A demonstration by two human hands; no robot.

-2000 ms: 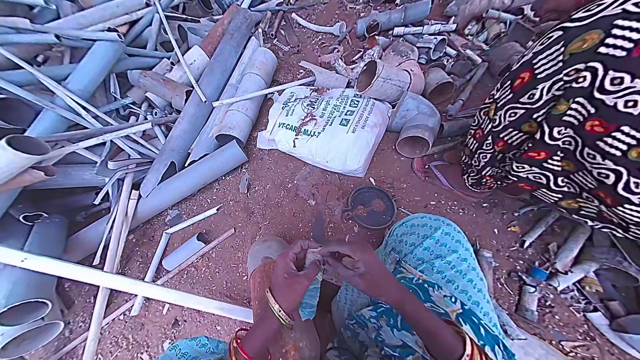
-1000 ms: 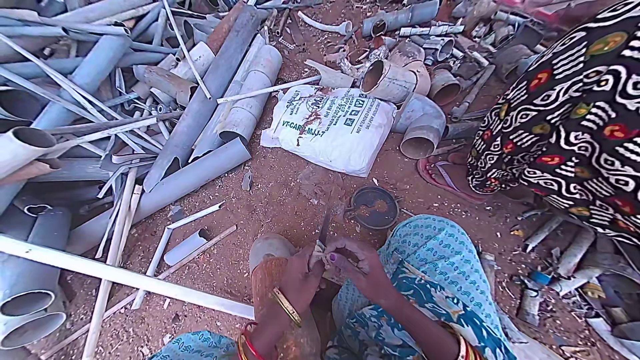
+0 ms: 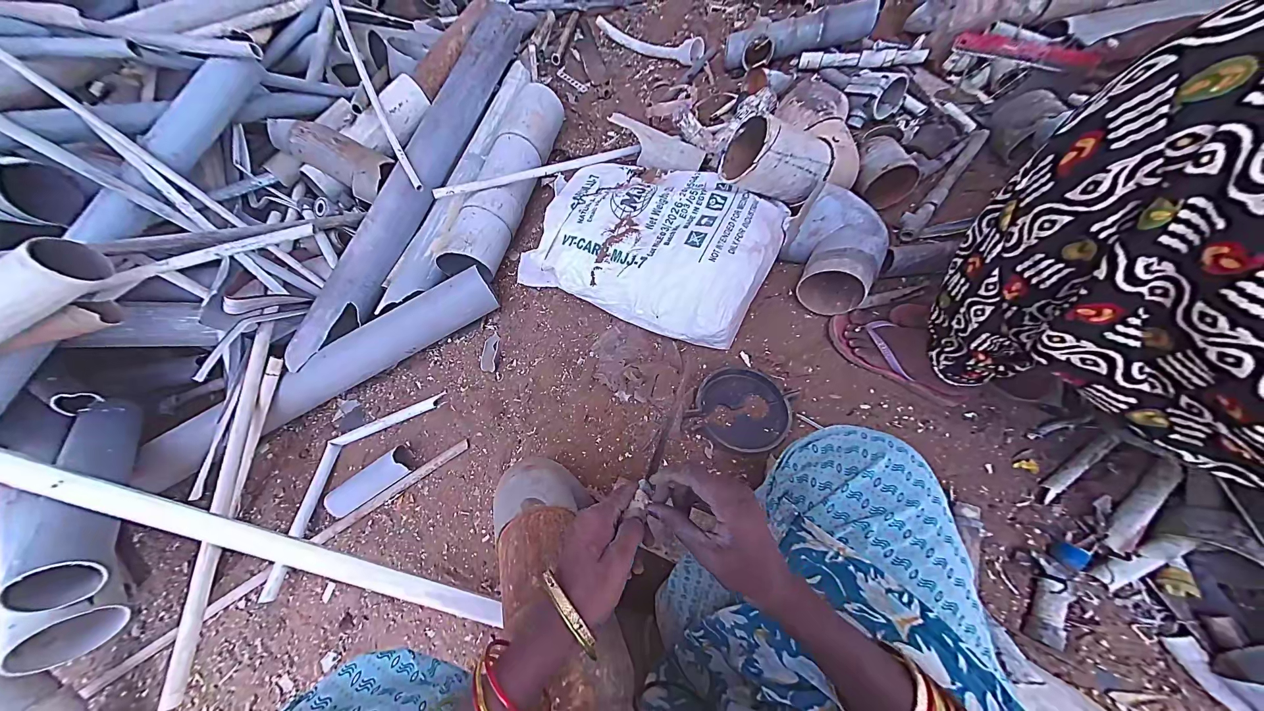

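At the lower middle, my left hand point(image 3: 600, 548) and my right hand point(image 3: 719, 528) meet with their fingertips on a small greyish piece point(image 3: 642, 497), too small to name. A thin dark blade or strip point(image 3: 664, 439) points up and away from the fingers; which hand holds it I cannot tell. Beneath my left forearm lies a rounded wooden log point(image 3: 533, 563) with a grey end. Just beyond my right hand, a round dark shallow pan point(image 3: 746, 410) with brown material in it rests on the ground.
A white printed sack point(image 3: 657, 252) lies ahead. Grey plastic pipes point(image 3: 395, 346) are heaped at the left, with a long white strip point(image 3: 247, 538) reaching toward the log. Pipe elbows point(image 3: 839, 257) lie beyond the sack's right side. A person in patterned cloth point(image 3: 1116, 237) is at the right.
The thin dark strip now stands out above my fingers, where two seconds ago it was not plain. My hands stay together above the log.
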